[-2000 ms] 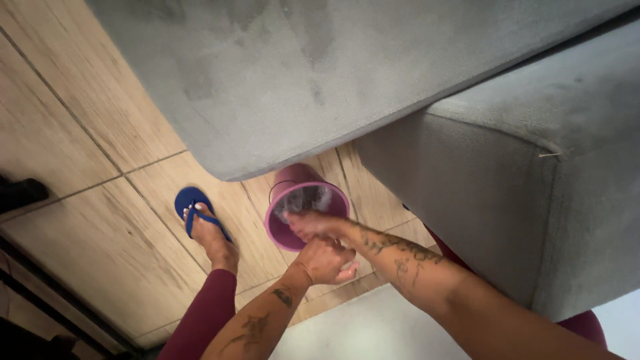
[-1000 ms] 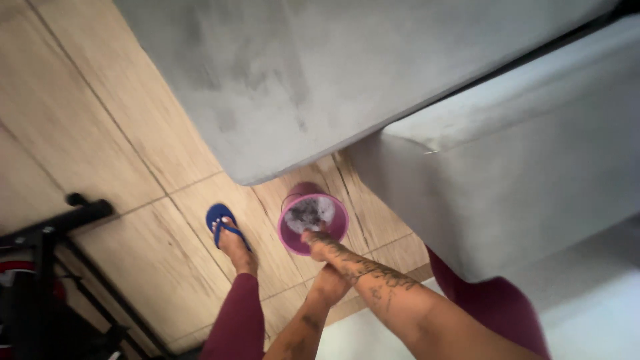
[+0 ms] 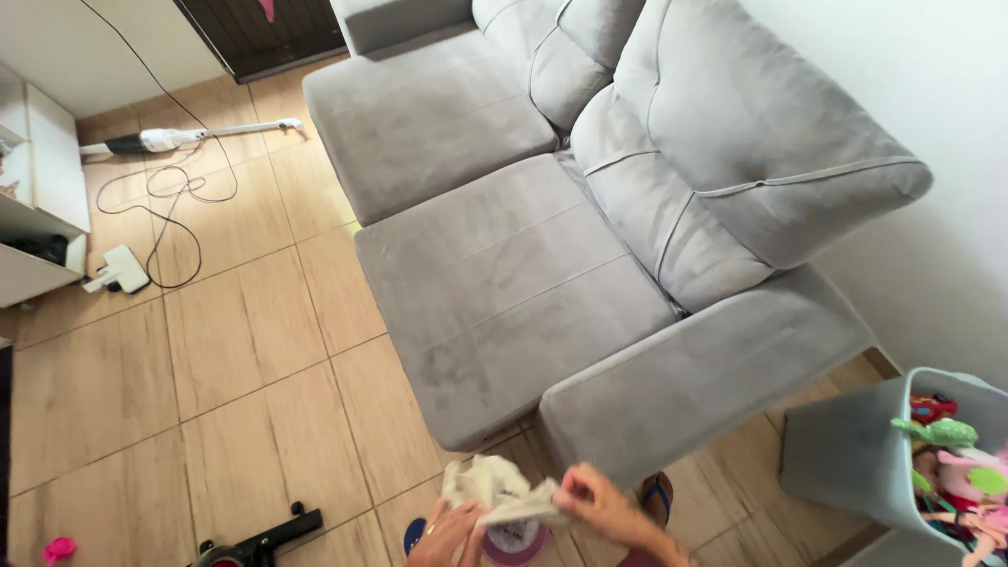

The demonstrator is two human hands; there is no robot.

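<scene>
Both my hands hold a pale, wrung-looking cloth (image 3: 490,482) at the bottom centre. My left hand (image 3: 450,534) grips its near left part, and my right hand (image 3: 602,505) pinches its right end. Below the cloth stands a pink bucket (image 3: 516,551), partly hidden, with foamy water in it. Beyond my hands is a grey upholstered sofa (image 3: 504,276), with darker patches on the near seat cushion and an armrest (image 3: 693,378) close to my right hand.
A grey bin (image 3: 843,449) of toys stands at the right. On the tiled floor lie a white stick vacuum (image 3: 169,140), its looped cord and a white floor head (image 3: 122,269). A black metal frame (image 3: 276,539) is at the lower left, near a pink object (image 3: 59,550).
My hands have come up from the bucket and now hold the pale cloth spread between them. The view has lifted to show the whole sofa.
</scene>
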